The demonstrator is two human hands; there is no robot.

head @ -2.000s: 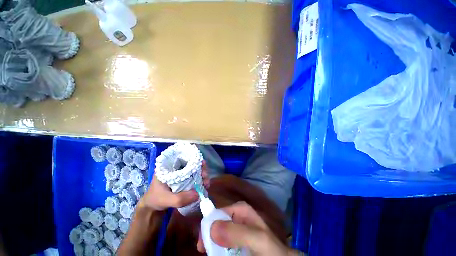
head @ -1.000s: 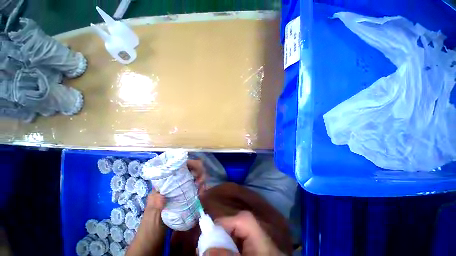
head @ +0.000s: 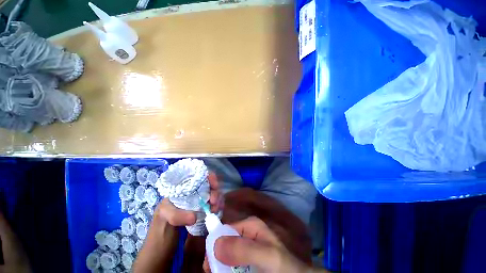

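Observation:
My left hand point(head: 169, 217) is closed around a grey-white hollow sleeve part point(head: 184, 181) over my lap, its bumpy rim tilted up toward me. My right hand point(head: 248, 246) grips a white glue bottle point(head: 219, 239). Its thin green-blue tip touches or nearly touches the sleeve's side just below the rim; exact contact cannot be told. The lower part of the sleeve is partly hidden by my fingers and the bottle.
Grey sleeve parts point(head: 40, 66) are heaped on the left of the tan bench point(head: 213, 80). White pointed bottles point(head: 118, 40) lie near its back. A blue bin point(head: 80, 197) with small round parts point(head: 128, 224) is lower left. A blue tote point(head: 367, 189) with a plastic liner point(head: 415, 117) is right.
The sleeve was turned side-on a second ago and now shows its rim again. The bottle tip has moved up from the sleeve's lower side to just below the rim. The camera view has shifted slightly.

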